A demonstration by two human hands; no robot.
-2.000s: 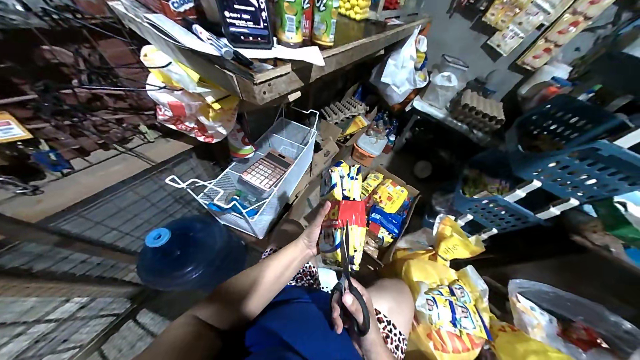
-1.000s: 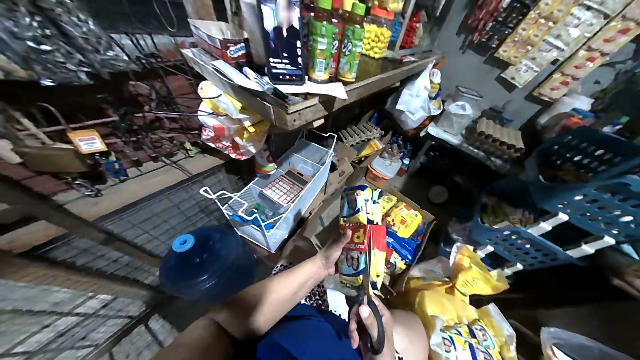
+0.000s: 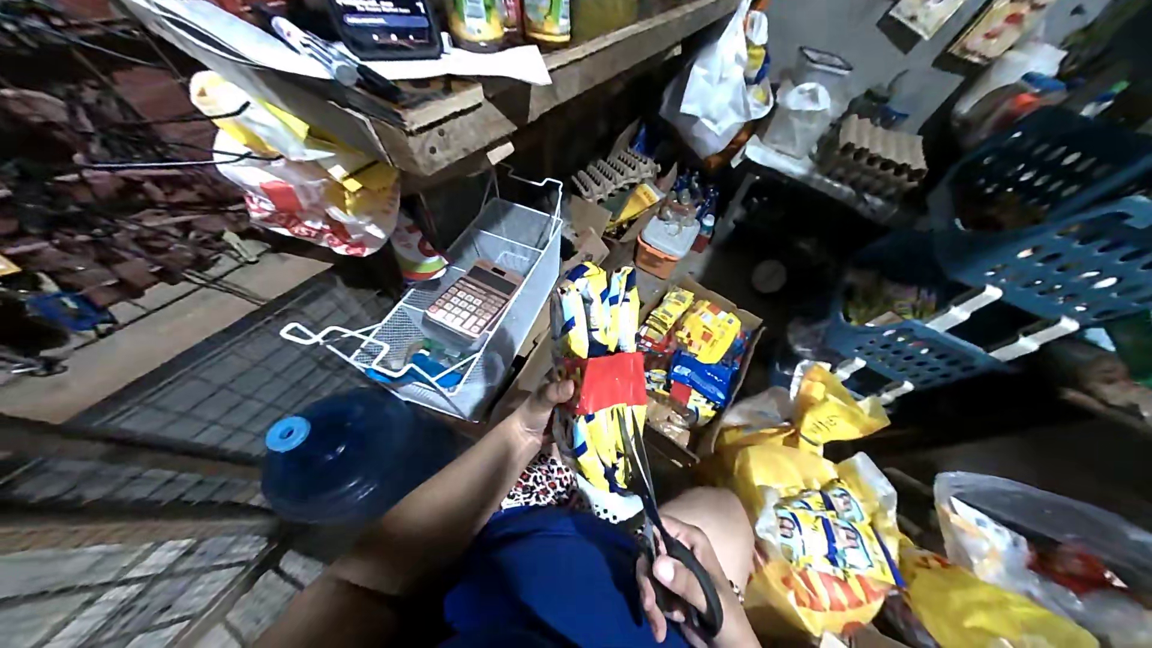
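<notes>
My left hand [image 3: 545,401] grips the left side of a bundle of yellow, white and blue packets [image 3: 601,315], wrapped around its middle by a red band [image 3: 612,382]. In my right hand [image 3: 686,576] are black-handled scissors [image 3: 650,504]. Their blades point up along the lower right part of the bundle, just below the red band; whether they touch it I cannot tell. Right behind the bundle stands a cardboard box of colourful packets [image 3: 706,333]. The fingers of my left hand are partly hidden behind the bundle.
To the left are a white wire basket [image 3: 531,297] with a calculator [image 3: 472,301] and a blue water jug [image 3: 360,454]. Yellow plastic bags [image 3: 792,477] lie at the right, below blue plastic crates [image 3: 1062,252]. A wooden counter [image 3: 594,72] runs above, with a phone [image 3: 387,27] on it.
The bundle has been turned: its red band now faces me across the middle, whereas a second ago a printed red side showed. The scissors stay in my right hand. The view has shifted.
</notes>
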